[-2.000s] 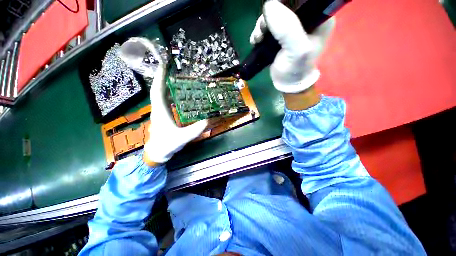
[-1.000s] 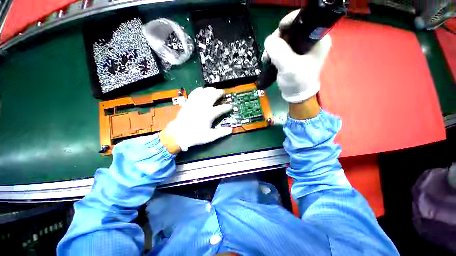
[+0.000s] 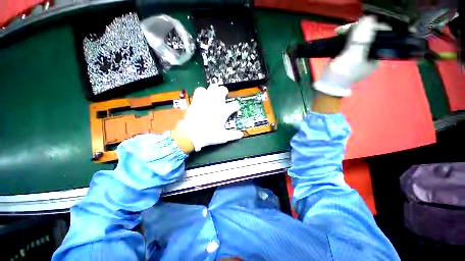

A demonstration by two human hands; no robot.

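Observation:
The green circuit board lies in the right part of the orange fixture; the left part holds no board. My left hand, white-gloved, lies flat over the board's left side with fingers spread, hiding that side. My right hand, gloved and blurred, is raised right of the fixture, closed around the black power screwdriver. The tool lies nearly level, away from the board. A black tray of fine screws and a black tray of larger silver pieces stand behind the fixture.
A clear plastic bag or cup of small parts stands between the trays. A red mat covers the right side. A silver rail edges the green bench in front. A purple-grey covered object is at lower right.
My right hand has swung the screwdriver from the board's right edge out to the right and turned it level. My left hand came down onto the board earlier and stays there.

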